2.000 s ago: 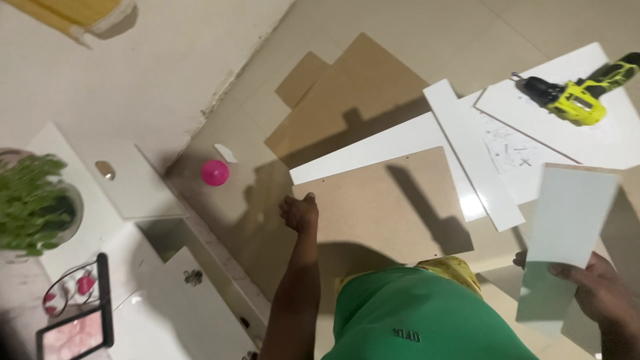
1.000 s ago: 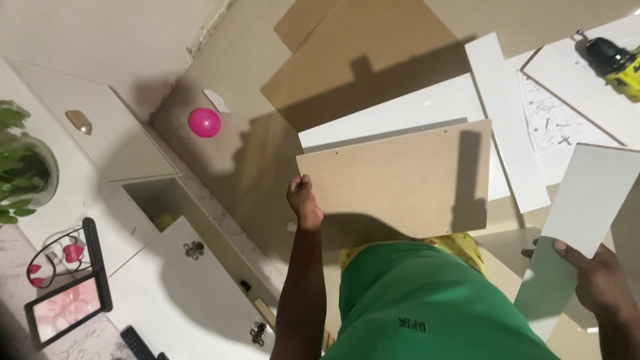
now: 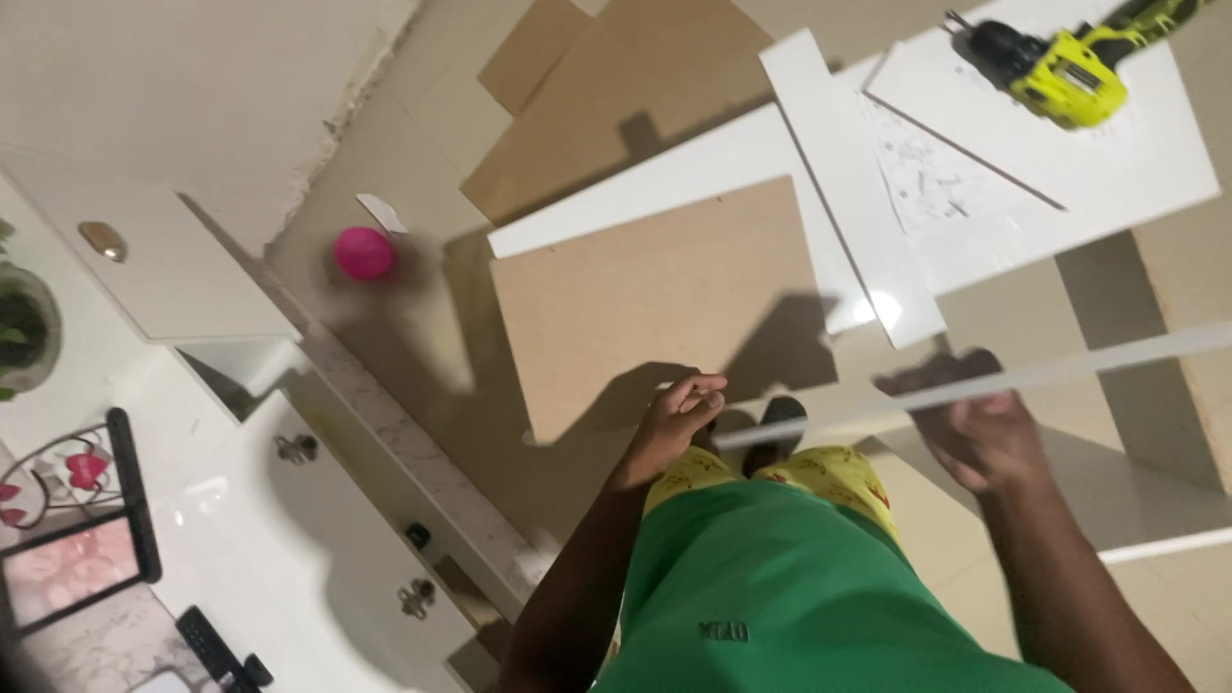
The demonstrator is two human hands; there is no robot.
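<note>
My right hand [image 3: 977, 423] grips a long narrow panel [image 3: 1088, 364], seen almost edge-on, its left end reaching towards my other hand. My left hand [image 3: 679, 423] is empty, with its fingers apart, in front of the lower edge of a brown-faced board [image 3: 654, 298]. That board lies over a white panel [image 3: 664, 173]. A white strip [image 3: 847, 183] crosses the panels to the right. A yellow-green cordless drill [image 3: 1068, 77] rests on a white board [image 3: 1184, 144] at the upper right, beside a printed sheet [image 3: 929, 178].
Brown cardboard [image 3: 635, 77] lies on the floor behind the boards. A pink ball [image 3: 364, 253] is left of them. White cabinets with an opened door [image 3: 318, 539] and a marble-look edge [image 3: 404, 433] stand at the left. A panel assembly [image 3: 1145, 356] is at the right.
My left hand has let go of the brown-faced board and moved right, towards my body. The board now lies lower. The panel in my right hand has turned from face-on to nearly edge-on.
</note>
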